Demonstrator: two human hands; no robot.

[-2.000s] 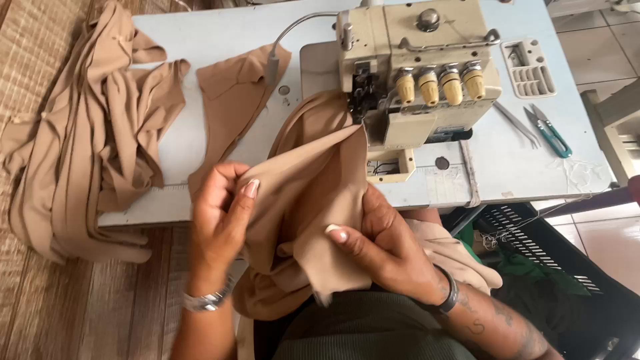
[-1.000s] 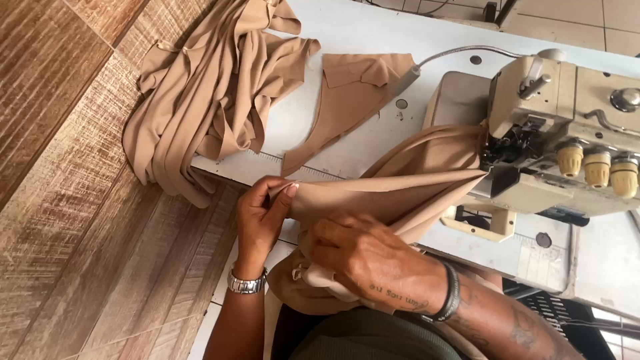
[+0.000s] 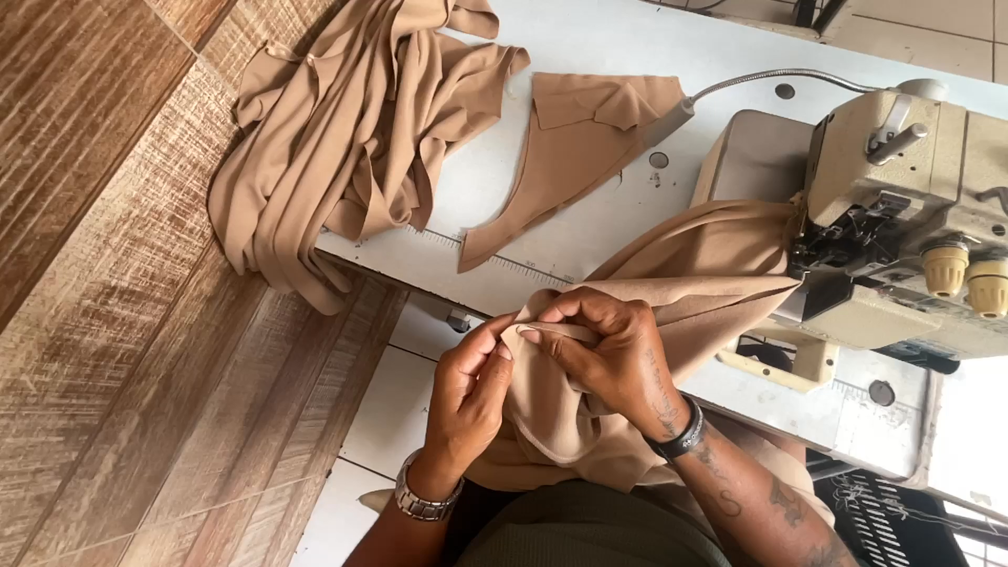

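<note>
Tan stretch fabric [image 3: 693, 315] runs from the overlock sewing machine [image 3: 890, 205] at the right down to my lap. My left hand [image 3: 472, 386] pinches a corner of its edge between thumb and fingers. Close beside it, my right hand [image 3: 606, 346] grips the same edge, thumb and forefinger almost at the corner. The fabric's far end lies at the machine's needle area, where the exact hold is hidden. A separate cut piece of tan fabric [image 3: 583, 150] lies flat on the table under the tip of a flexible lamp [image 3: 669, 126].
A heap of tan fabric [image 3: 346, 142] hangs over the left edge of the white table [image 3: 488, 276]. Yellowed tension knobs [image 3: 945, 268] sit on the machine's front. Below the table at the lower right is a black plastic crate [image 3: 874, 512] with loose threads.
My right hand has moved up the fabric edge to meet my left hand at the corner. The view has swung left since the earliest frame.
</note>
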